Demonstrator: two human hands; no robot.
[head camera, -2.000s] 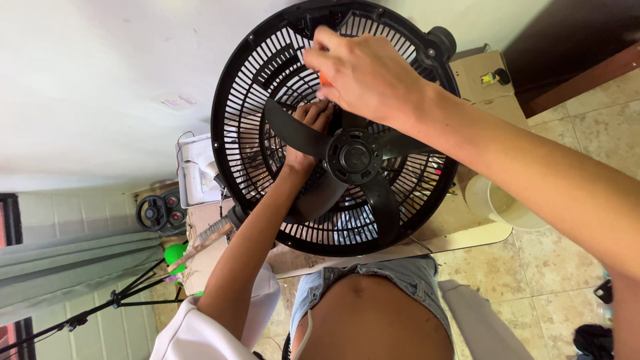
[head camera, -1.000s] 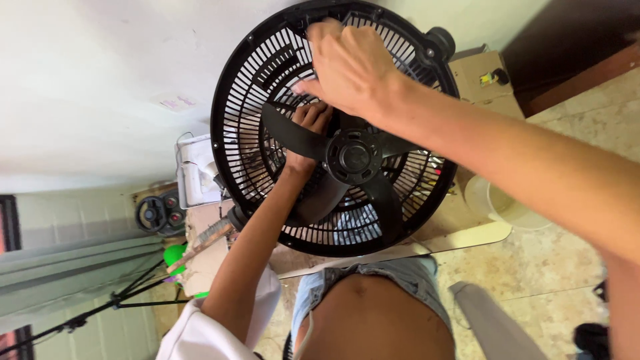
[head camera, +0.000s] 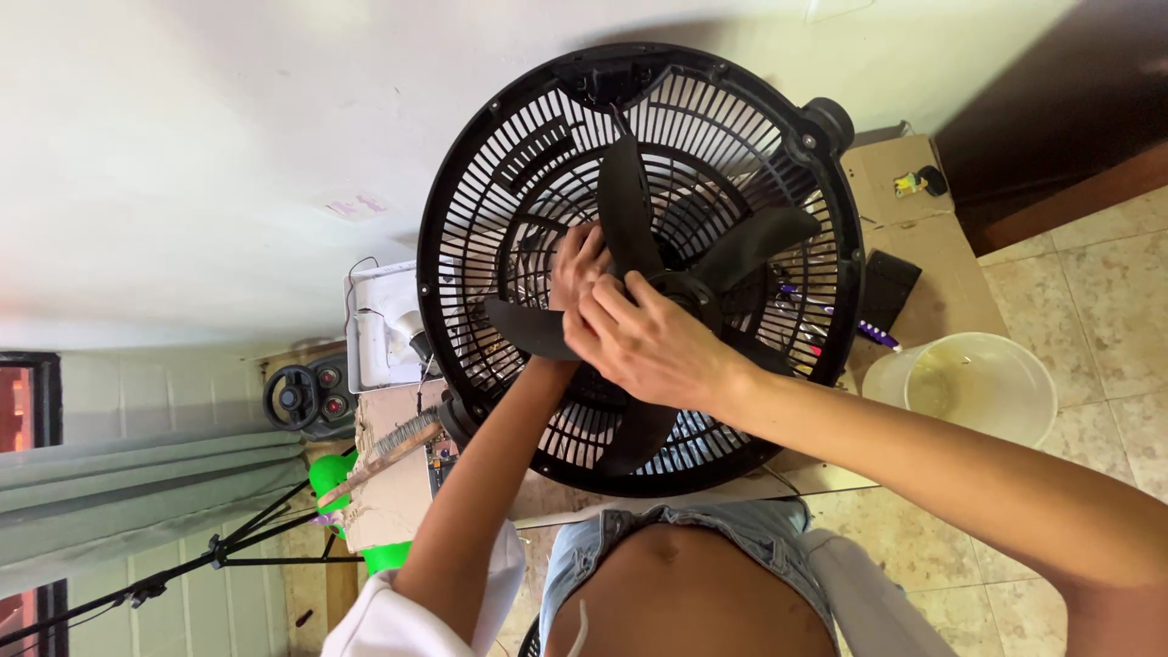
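A large round black plastic fan housing (head camera: 856, 283) with a slatted grille stands upright on the table before me. Inside it sits a black fan blade rotor (head camera: 630, 205) with several blades. My left hand (head camera: 579, 265) reaches behind a blade, its fingers bent near the hub; whether it grips anything is hidden. My right hand (head camera: 643, 338) lies over the hub's left side with its fingers curled at the blade roots; its fingertips are partly hidden and no separate tool is visible in it.
Cardboard (head camera: 949, 274) covers the tabletop, with a purple-handled item (head camera: 878, 335) and a black box (head camera: 890, 290) on it. A translucent bucket (head camera: 981, 383) is at the right. To the left are a white tray (head camera: 365, 365), a wooden-backed wire brush (head camera: 383, 465) and a black tripod (head camera: 265, 525).
My right hand has come down from the upper part of the housing to the hub. The blades have turned to another angle. An orange item seen at my right hand earlier is out of sight.
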